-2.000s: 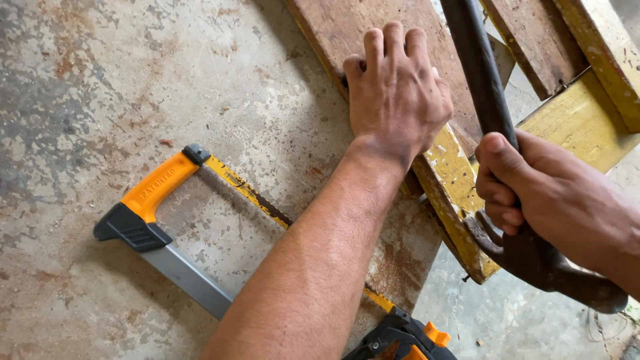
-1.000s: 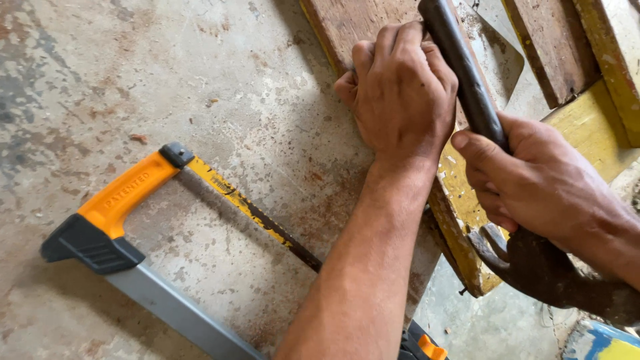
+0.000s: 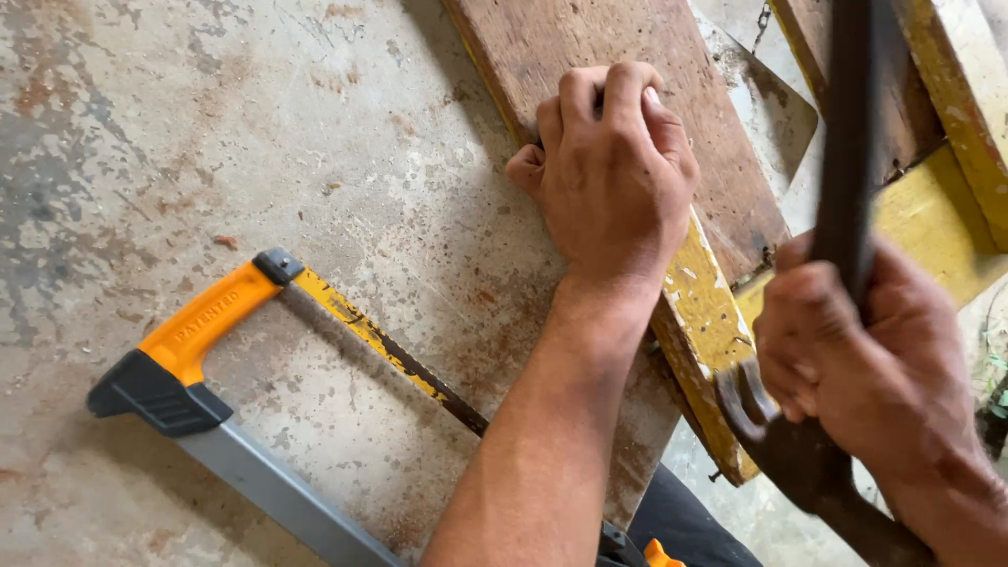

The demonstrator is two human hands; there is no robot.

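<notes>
My left hand [image 3: 614,165] presses with curled fingers on a worn wooden board [image 3: 583,31] with a yellow-painted edge. My right hand [image 3: 850,346] grips a dark claw hammer [image 3: 846,134] near its head, handle pointing up. The hammer's claw touches the yellow-painted wooden strip [image 3: 705,315] beside a small bent nail [image 3: 743,341]. Another nail [image 3: 714,476] sticks out at the strip's lower end. Whether the claw holds a nail, I cannot tell.
A hacksaw [image 3: 209,319] with an orange and black handle lies on the stained concrete surface [image 3: 378,142] at left, partly behind my left forearm. More yellow-painted boards [image 3: 937,213] lie at right. Dark cloth [image 3: 685,520] shows below.
The hammer handle has swung from leaning left to nearly upright, with my right hand still round it. My left hand stays on the wood.
</notes>
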